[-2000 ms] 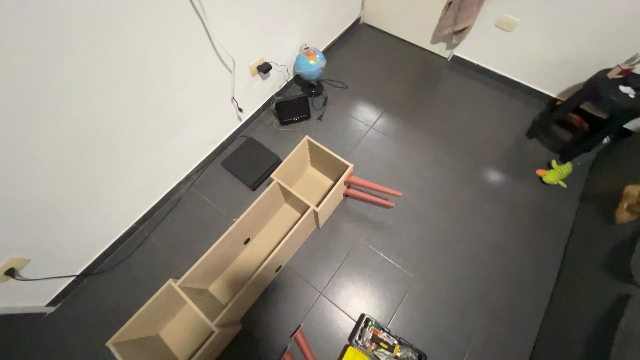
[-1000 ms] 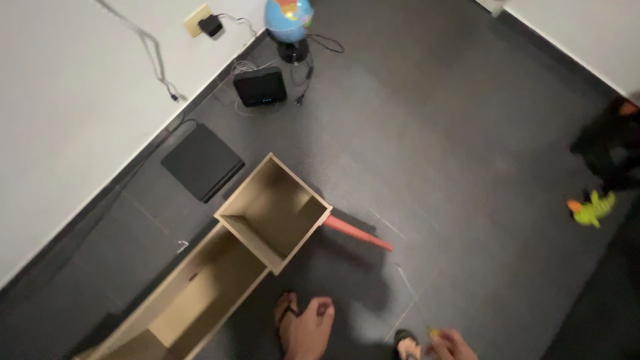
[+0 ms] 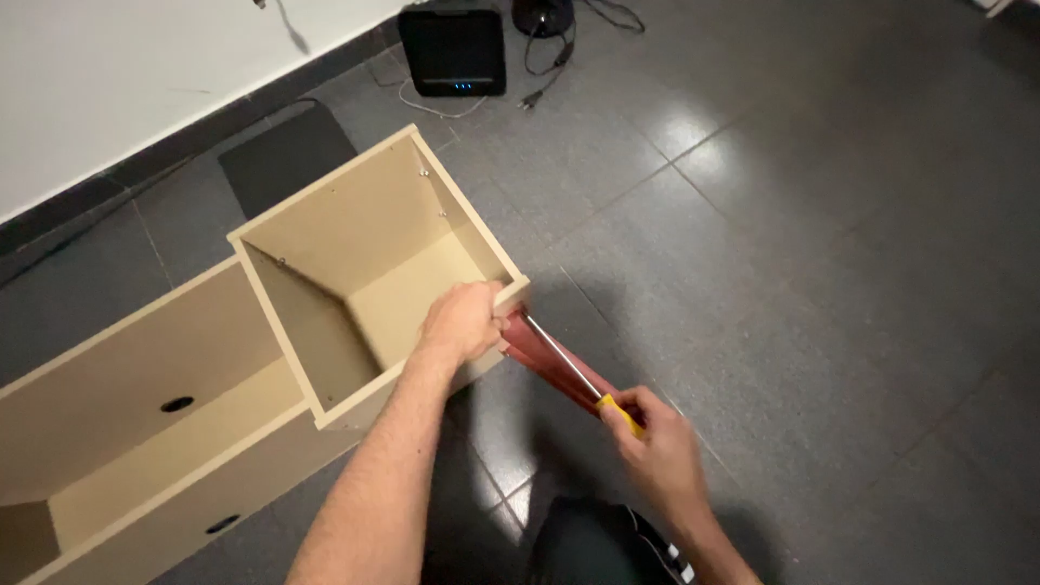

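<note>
A light wood-coloured cabinet (image 3: 280, 329) lies on the floor with its open compartments facing up. My left hand (image 3: 467, 321) grips the right corner of its end compartment, fingers over the panel edge. In my right hand (image 3: 654, 439) is a screwdriver (image 3: 621, 416) with a yellow handle. Its long metal shaft points at the outer side of that corner, beside my left fingers; the tip's exact contact is hard to see. Reddish legs (image 3: 552, 370) stick out from the cabinet's end, partly behind the shaft and my right hand.
A flat black panel-like object (image 3: 288, 158) lies between cabinet and wall. Farther up are a black router-like device (image 3: 453, 53) with blue lights, a black round base (image 3: 543, 15) and a cable with a plug (image 3: 532, 99). My dark-clothed knee (image 3: 601, 540) shows at the bottom.
My left hand has moved onto the cabinet's corner, and my right hand has brought the screwdriver up to it. The view has moved closer to the cabinet's end.
</note>
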